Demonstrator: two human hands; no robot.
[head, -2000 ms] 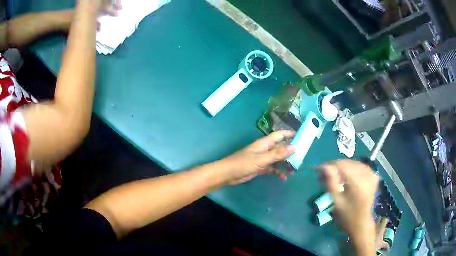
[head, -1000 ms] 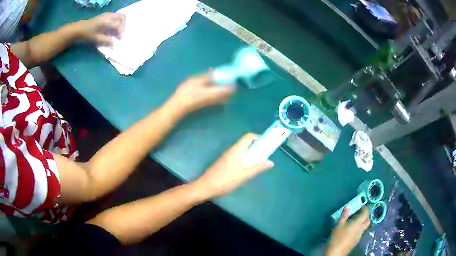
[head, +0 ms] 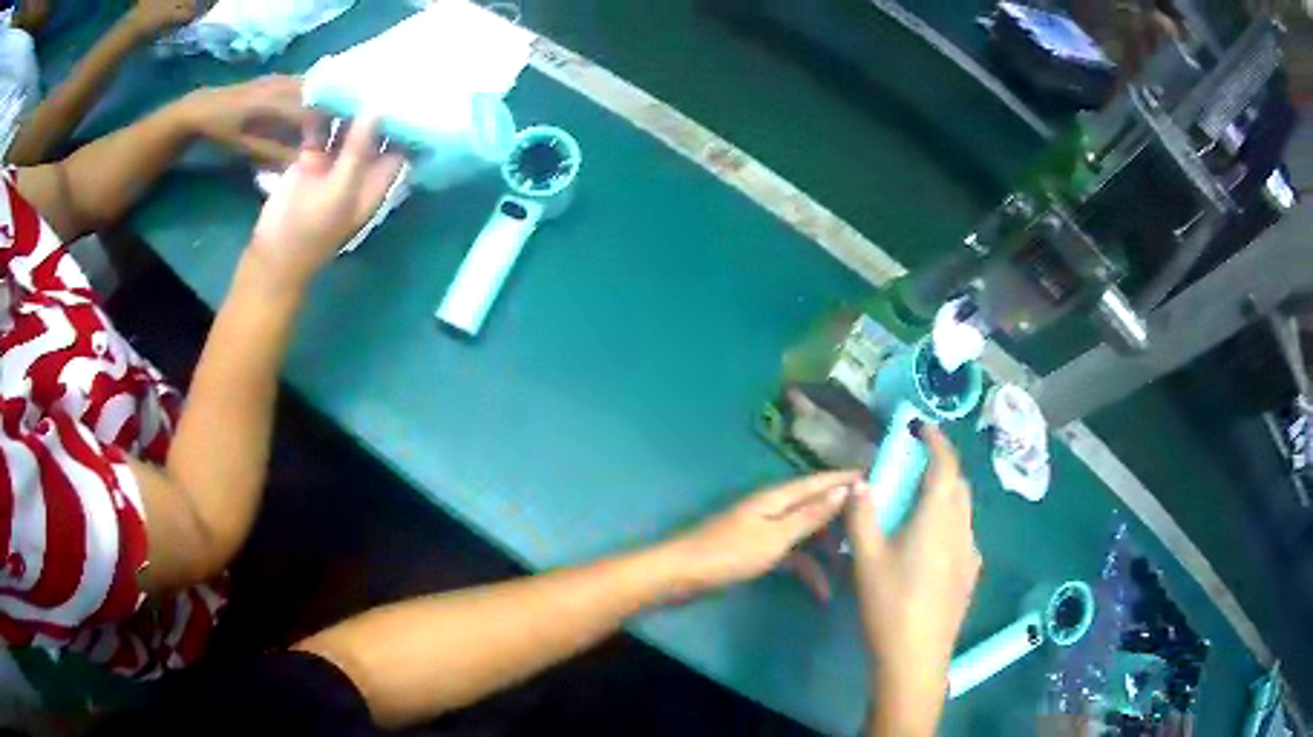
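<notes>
A mint handheld fan (head: 899, 458) lies with its round head on the fixture block of the press base (head: 835, 386), under the white ram pad (head: 958, 334). My right hand (head: 922, 554) is closed around its handle. My left hand (head: 763, 536) is beside the handle end, fingertips near or touching it; its grip is unclear. A second fan (head: 1012, 644) lies at the right, below the press. A third fan (head: 497, 248) lies on the bench to the left.
A neighbour in a red-and-white top (head: 87, 432) holds a blurred mint fan (head: 418, 133) over white sheets (head: 461, 51). The metal press arm (head: 1210, 310) is at the upper right. A crumpled white cloth (head: 1018, 444) and shiny dark parts bag (head: 1138, 634) lie right.
A fan is now lying left on the bench, away from my left hand. My right hand has brought another fan from the right onto the fixture. The neighbour's fan has moved left over the white sheets.
</notes>
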